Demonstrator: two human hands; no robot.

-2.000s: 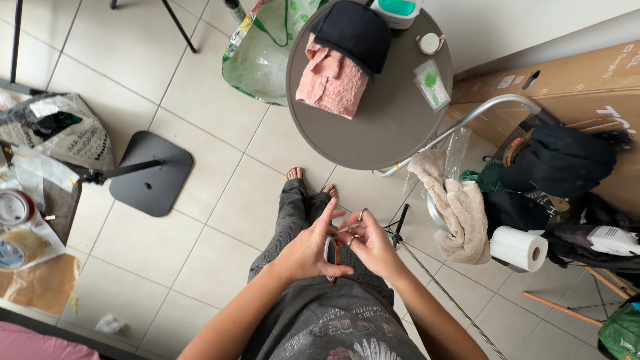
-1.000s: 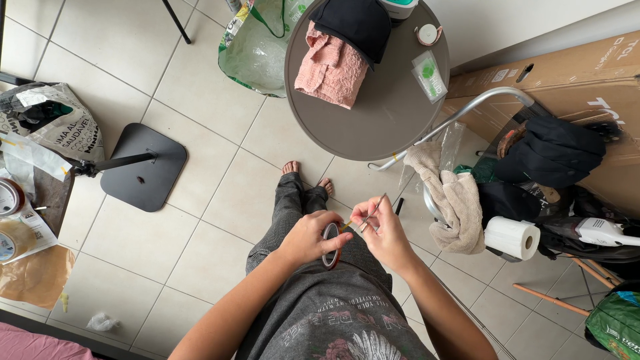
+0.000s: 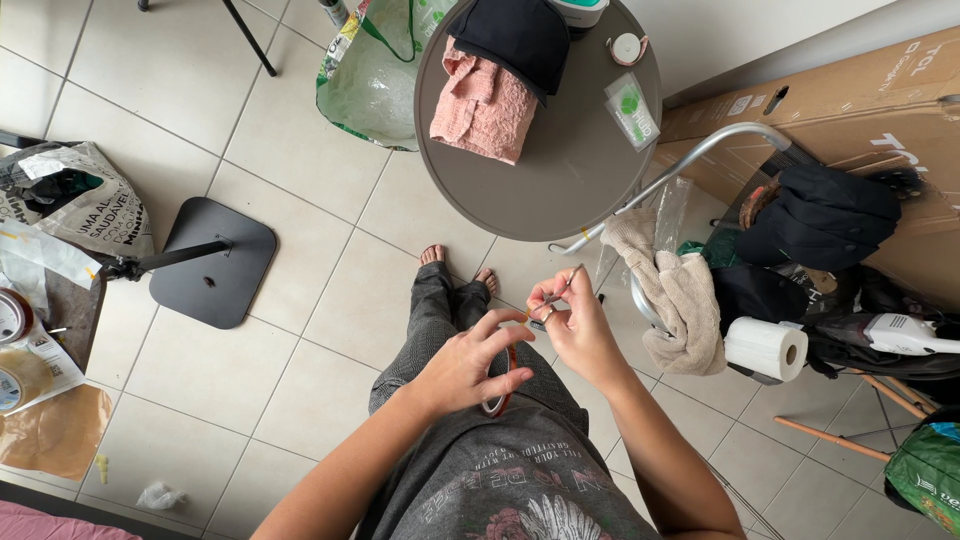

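Observation:
A narrow roll of reddish-orange tape [image 3: 508,382] hangs around the fingers of my left hand [image 3: 472,364], in front of my shirt. Just to its right, my right hand [image 3: 574,326] grips a slim metal tool [image 3: 562,289], probably small scissors or tweezers; its exact kind is unclear. Its tip points toward my left fingertips, where a small yellowish bit, perhaps a tape end, shows between the hands. My right hand wears a ring.
Ahead stands a round grey table [image 3: 540,195] with a pink towel [image 3: 484,109], a dark cap [image 3: 514,37] and a tape measure [image 3: 627,49]. A chair piled with caps and a beige towel [image 3: 667,292] is at right. A black stand base [image 3: 214,262] lies left.
My hands have come closer together than one second ago, and the metal tool now points toward my left fingertips. The tape roll remains at my left hand.

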